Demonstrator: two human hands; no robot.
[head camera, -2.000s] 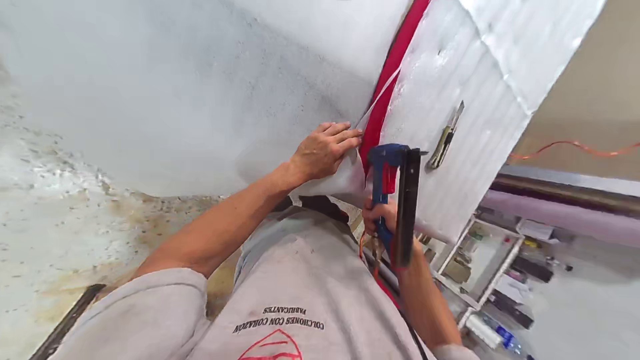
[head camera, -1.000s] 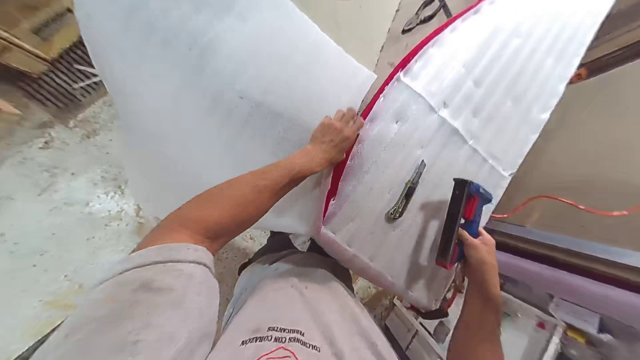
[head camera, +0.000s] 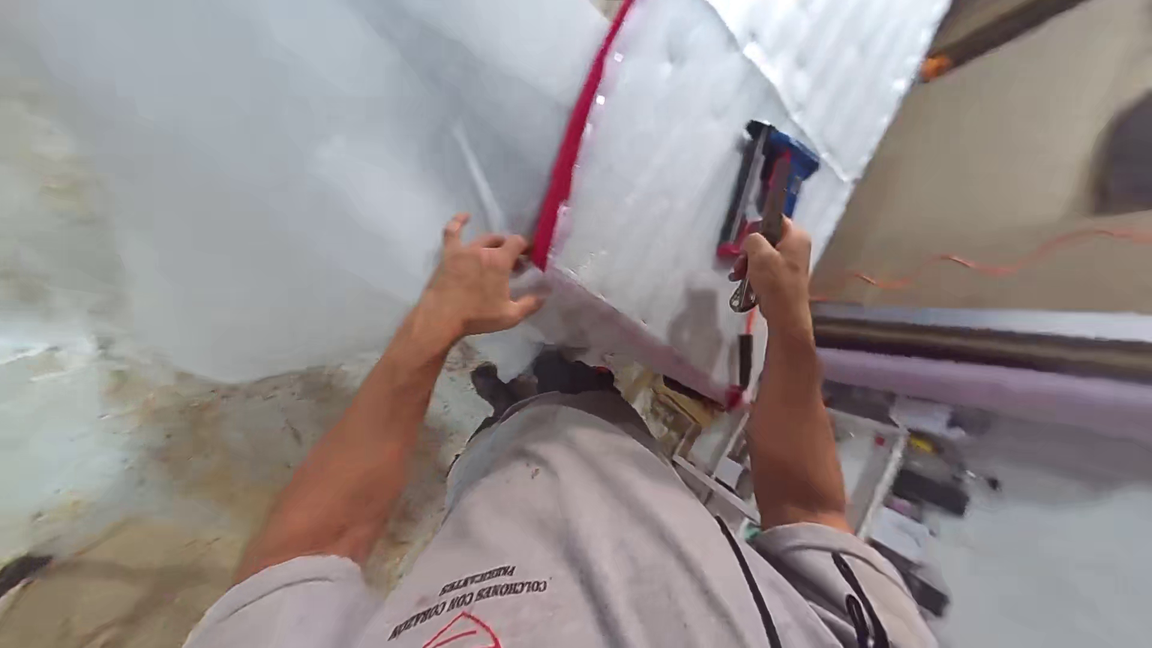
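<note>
My left hand (head camera: 481, 283), fingers spread and slightly blurred, is at a large white sheet (head camera: 297, 198), beside the lower end of a red strip (head camera: 567, 162). That strip runs along the curved edge of a white-covered panel (head camera: 666, 162), with small shiny spots like staples next to it. In my right hand (head camera: 778, 270) is a utility knife (head camera: 772, 211), over the panel's right part. Just behind the knife, a blue and black staple gun (head camera: 742, 193) lies on the panel. Whether my left fingers pinch the sheet is unclear.
An orange hose (head camera: 1017, 265) runs off to the right. Below it lie a long dark bar (head camera: 981, 346) and a lilac roll (head camera: 990, 387). Compartments with tools and small items (head camera: 927, 490) are at the lower right. The floor (head camera: 270, 432) is stained.
My right hand has let go of the staple gun, now on the panel, and taken up the utility knife that lay there. My left hand has moved down the red strip to its lower end.
</note>
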